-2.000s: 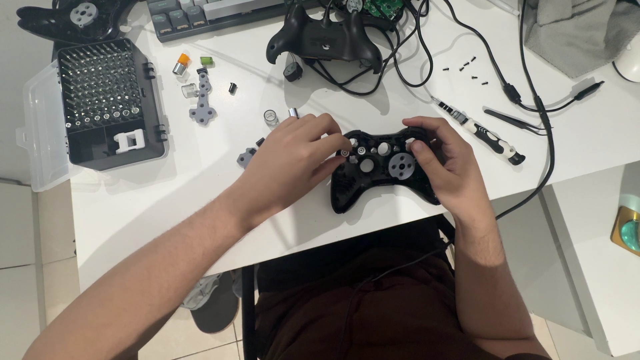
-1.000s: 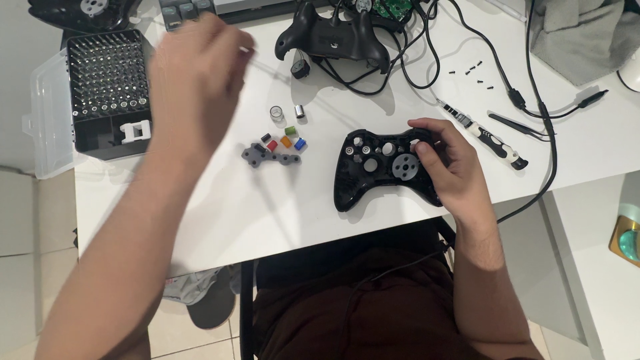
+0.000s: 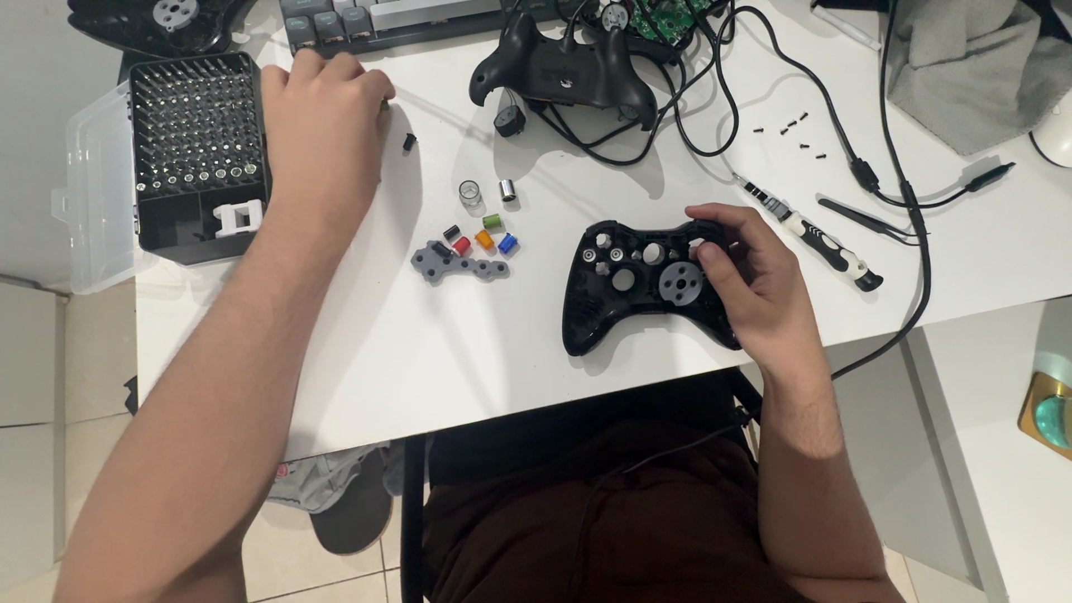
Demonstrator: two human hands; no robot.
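Note:
My right hand (image 3: 758,280) grips the right end of a black game controller shell (image 3: 590,293), face side up, with its thumb on the front. A grey directional pad (image 3: 681,284) and several white button pieces sit in the shell. Beside the bit case (image 3: 201,230), my left hand (image 3: 327,134) is over the tabletop with its fingers bent down; a bit of green shows at its fingertips, but what it touches is mostly hidden. Between the hands lie a grey rubber button pad (image 3: 456,265), small coloured buttons (image 3: 484,240), a clear ring (image 3: 470,193) and a silver cylinder (image 3: 507,190).
A second controller housing (image 3: 569,71) with cables and a green circuit board (image 3: 666,18) lies at the back. Beyond the case are a keyboard (image 3: 402,17) and another controller (image 3: 159,21). On the right are a precision screwdriver (image 3: 825,247), tweezers (image 3: 867,219), small screws (image 3: 789,126) and a grey cloth (image 3: 971,67).
My left hand has left the controller and moved to beside the bit case. Coloured buttons now lie by the grey rubber pad. My right hand has stayed on the controller.

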